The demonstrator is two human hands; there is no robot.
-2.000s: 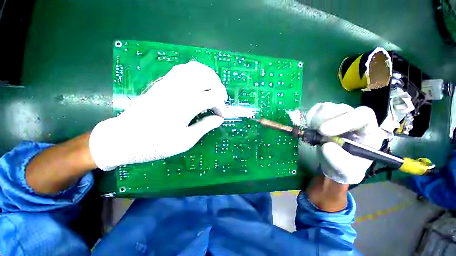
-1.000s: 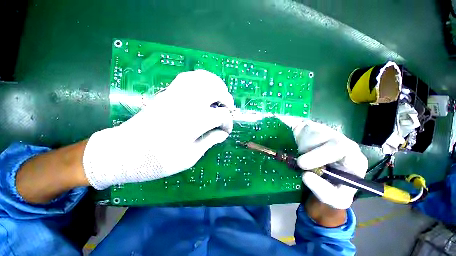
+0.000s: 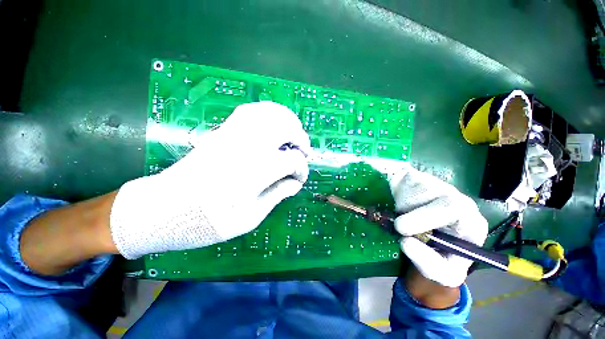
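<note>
A large green circuit board (image 3: 278,248) with many silvery dots lies in front of me. My left hand (image 3: 225,179), in a white knit glove, is over its left and middle part, thumb and fingertips pinched together. A thin strand of solder wire seems to show at the fingertips, mostly hidden. My right hand (image 3: 438,222), also gloved, grips the soldering iron (image 3: 471,251), which has a black and yellow handle. The iron's brownish barrel points left, its dark tip at the board just right of and below my left fingertips.
A short black-and-yellow striped tube (image 3: 496,119) stands right of the board. Behind it is a black tray (image 3: 502,175) with crumpled white wipes (image 3: 540,172). A small white bottle (image 3: 581,147) lies at the tray's far right. The iron's cable loops at the right.
Since two seconds ago, the iron tip has moved left and down on the board, and my right hand has moved down. The board, tube and tray appear slightly lower in view.
</note>
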